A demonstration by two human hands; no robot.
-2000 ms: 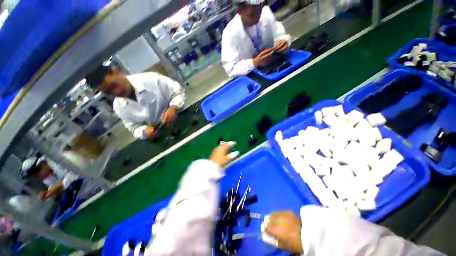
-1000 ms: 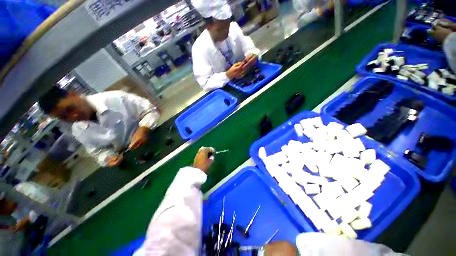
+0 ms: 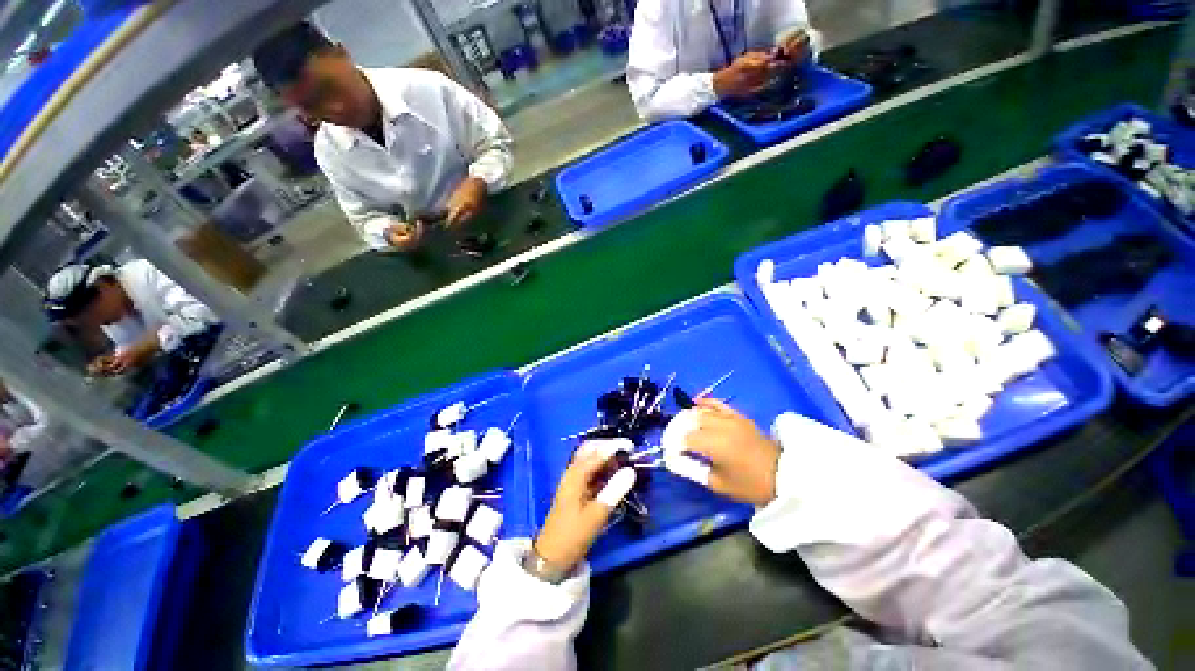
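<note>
My left hand (image 3: 577,509), with white-covered fingertips, pinches a small dark part over the middle blue tray (image 3: 550,524); a thin pale lead points towards my right hand. My right hand (image 3: 734,452) is close beside it, closed around a white piece (image 3: 684,443) that looks like a white cover; fingertip coverings make this hard to tell. A small black piece shows at its upper fingertips. Below and behind my hands lies a tangled pile of black parts with leads (image 3: 632,404). White covers (image 3: 904,347) are heaped in the right tray (image 3: 1094,380).
The left tray (image 3: 282,577) holds many half-white, half-black pieces (image 3: 452,505). Beyond runs a green conveyor (image 3: 446,338) with scattered black parts. Two people (image 3: 406,144) in white coats work across it, another farther left. More trays (image 3: 1048,315) lie far right.
My left hand has come back from over the conveyor to the middle tray, beside my right hand. The view has shifted, so the left tray now shows fully.
</note>
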